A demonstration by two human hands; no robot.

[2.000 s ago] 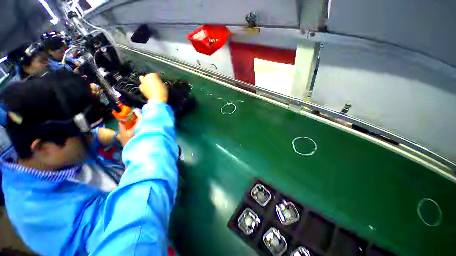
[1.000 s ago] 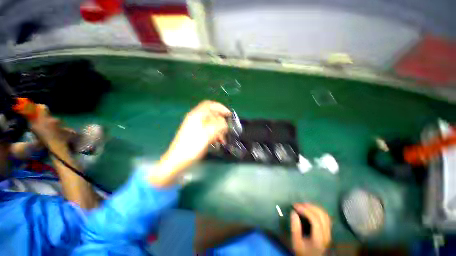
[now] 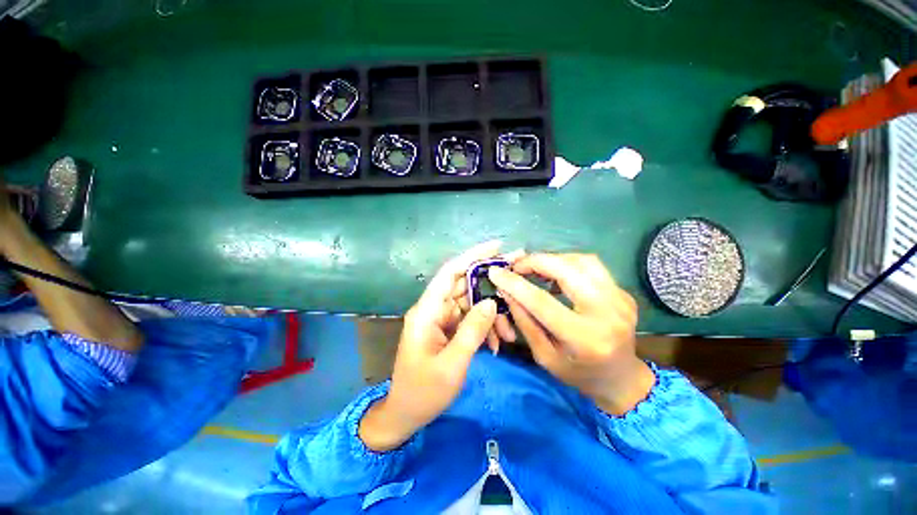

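Note:
My left hand and my right hand hold one small watch case assembly between their fingertips, just past the bench's front edge area. The case has a dark frame with a shiny rim, partly hidden by fingers and thumbs. A black foam tray lies beyond the hands. Its near row holds several housings, and two more sit at the left of its far row; the other far-row pockets are empty.
A round screw dish lies right of my hands, with tweezers beside it. Farther right are a coiled black cable, an orange screwdriver and stacked trays. White scrap touches the tray's side. Another person's arm is at left.
The view has swung from the left neighbour down to the bench before me. My left hand has come back from the tray, and both hands now meet around a case.

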